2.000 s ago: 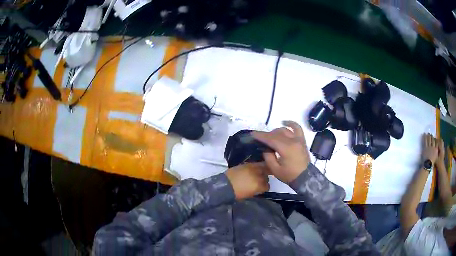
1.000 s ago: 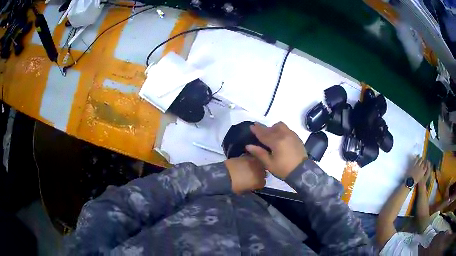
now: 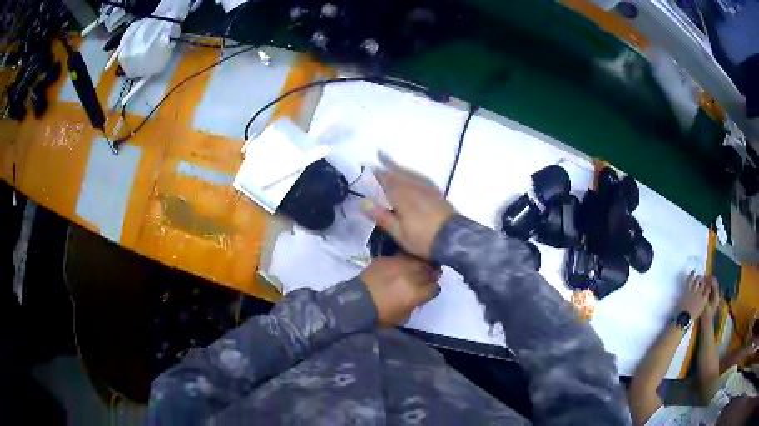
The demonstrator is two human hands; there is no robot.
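My left hand (image 3: 399, 289) is closed around a black part (image 3: 381, 244) low in front of me; most of the part is hidden by my hands. My right hand (image 3: 411, 208) is above it, fingers apart and pointing left, holding nothing that I can see. A white housing (image 3: 275, 166) with a black ball head (image 3: 315, 196) lies just left of my right hand, with thin wires rising from the head. A black tail cable (image 3: 460, 150) runs over the white sheet behind my right hand.
Loose black lens housings (image 3: 563, 220) lie piled at right, partly beside my right sleeve. A green belt (image 3: 566, 91) runs behind the bench. A black stick-like tool (image 3: 85, 90) lies at far left. Another person's hands (image 3: 697, 296) rest at the right edge.
My right hand has left the black part and moved up and left towards the white housing. My left hand stays at the part. The camera view has shifted slightly.
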